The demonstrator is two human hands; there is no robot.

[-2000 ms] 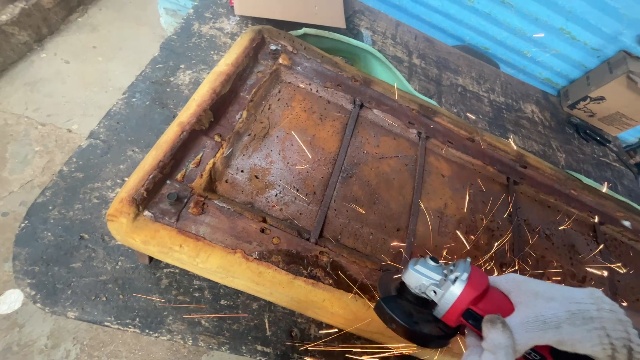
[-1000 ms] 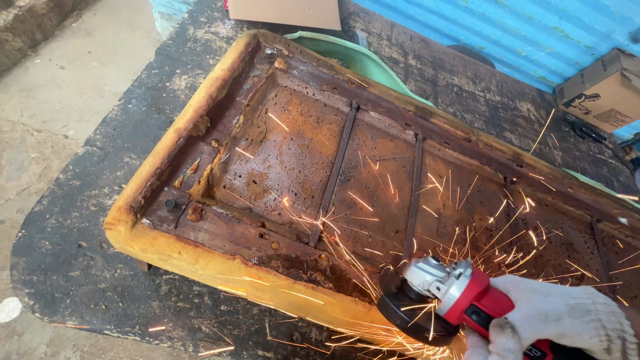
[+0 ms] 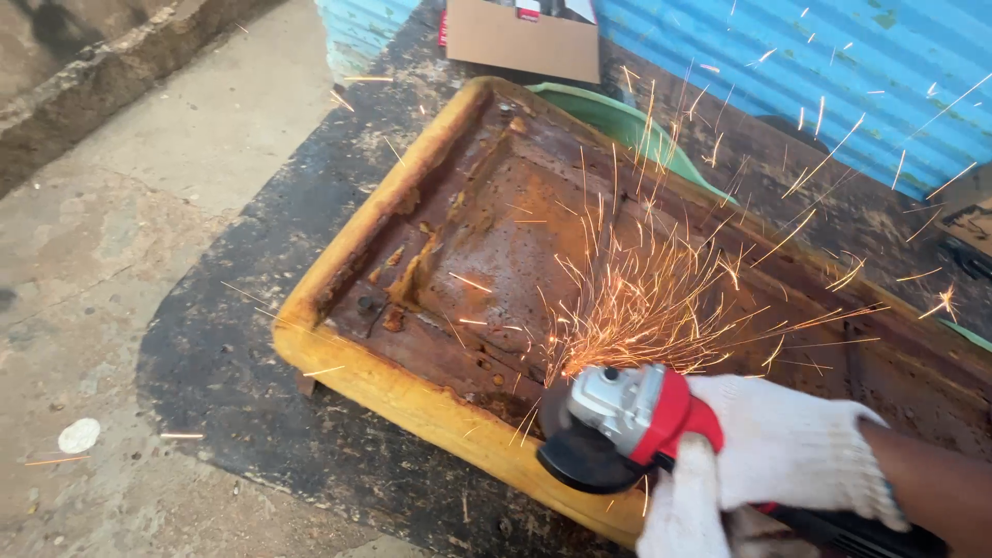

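Note:
My right hand [image 3: 783,446], in a white knit glove, is closed over the red and black body of an angle grinder [image 3: 620,411]. At the bottom edge my left hand [image 3: 686,504], also gloved and partly cut off, grips the grinder from below, behind its head. The black guard faces the near side. Sparks spray up and right from the disc's edge, where it meets the rusty inner face of a long metal panel [image 3: 496,225] with a rounded yellow rim. Blur and sparks hide the exact contact.
The panel lies on a worn dark tabletop [image 3: 232,310]. Behind it are a green basin [image 3: 612,112], an open cardboard box [image 3: 523,43] and a blue corrugated sheet [image 3: 837,70]. Another box [image 3: 969,201] stands at the right edge. Concrete floor [image 3: 155,194] lies left.
The sparks now rise in a dense plume across the panel; earlier they were more scattered. Both hands still hold the grinder. The view has shifted.

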